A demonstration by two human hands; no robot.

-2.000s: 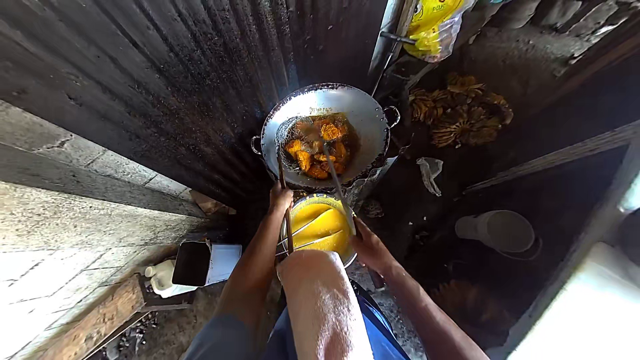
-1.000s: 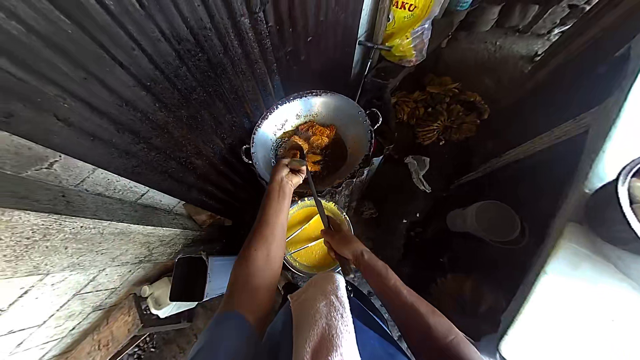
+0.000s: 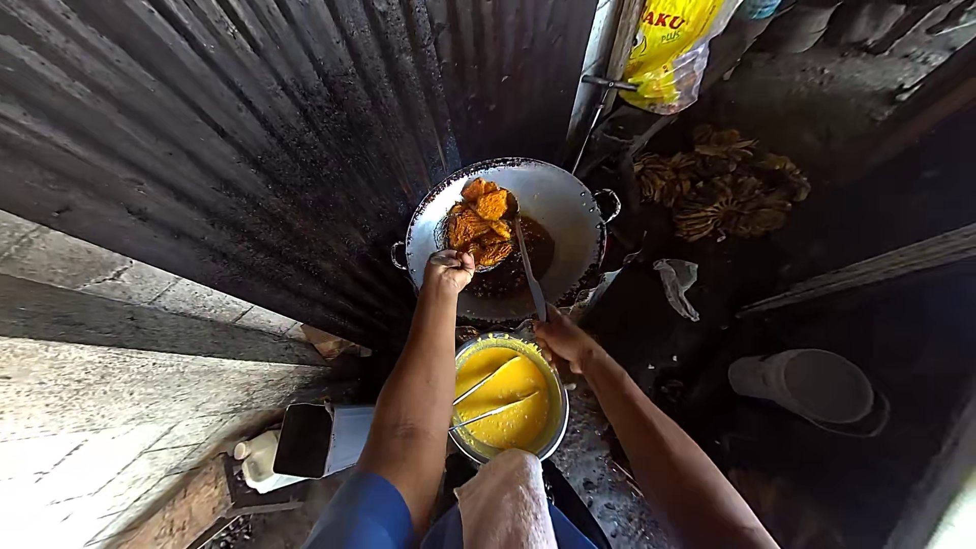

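Observation:
My left hand point(image 3: 451, 270) grips the handle of a wire skimmer at the near left of a wide metal wok point(image 3: 568, 191). Browned orange fried pieces point(image 3: 476, 221) are heaped in the skimmer above dark oil point(image 3: 537, 248). My right hand point(image 3: 563, 339) holds the long handle of a metal ladle or turner point(image 3: 528, 267), whose head touches the right side of the heap. Close below the wok, a metal bowl point(image 3: 563, 415) holds yellow batter point(image 3: 511, 404), with two thin metal rods or tong arms point(image 3: 492, 412) lying across it.
Corrugated metal sheeting point(image 3: 305, 152) stands left of the wok. Banana-like bunches point(image 3: 724, 191) lie at the upper right, with a crumpled plastic bag point(image 3: 677, 286) and a bucket point(image 3: 827, 385) nearer. A yellow plastic bag point(image 3: 675, 46) hangs above. An open rectangular container point(image 3: 305, 442) stands lower left.
The fried pieces, spread in the oil two seconds ago, are now gathered in the skimmer at the wok's left. My right hand's utensil has moved up against them.

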